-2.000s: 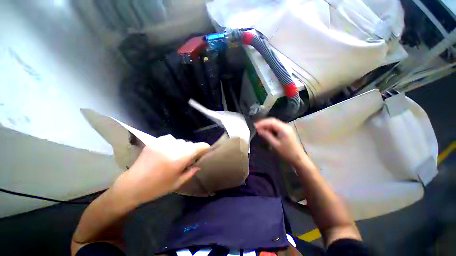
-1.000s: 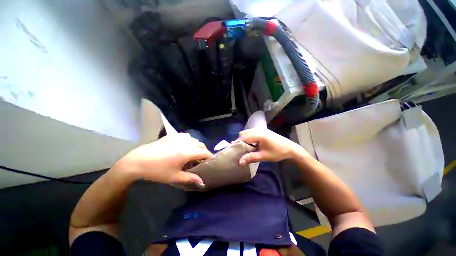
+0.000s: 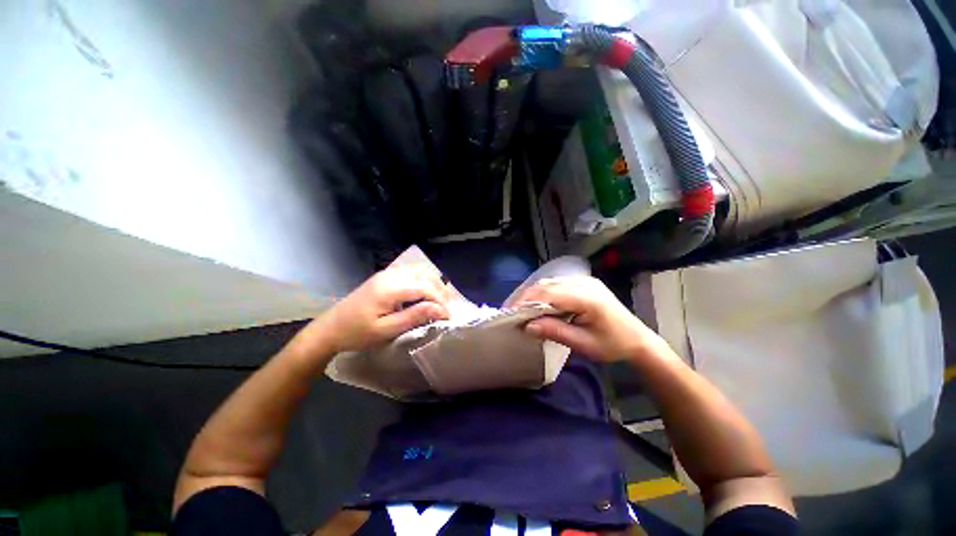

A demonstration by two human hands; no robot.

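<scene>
A cream-beige sewn cover [image 3: 477, 359] is held over the dark-blue apron, its duller side facing me. A seam edge runs along its top between the hands, and a paler flap rises behind it on each side. My left hand [image 3: 396, 306] grips the upper left edge with thumb and fingers. My right hand [image 3: 582, 317] pinches the upper right edge, thumb in front. The fingertips behind the cover are hidden.
A white panel [image 3: 157, 157] stands at left, with a black cable below. Black bundles [image 3: 419, 147] lie ahead. A grey ribbed hose [image 3: 666, 115] with red bands crosses a white-green box [image 3: 608, 168]. Cream covers are piled at upper right [image 3: 786, 105] and lower right [image 3: 786, 356].
My right hand, apart from the cover two seconds ago, has taken hold of its right edge. My left hand has moved right along the edge, and the cover is spread wider between the hands.
</scene>
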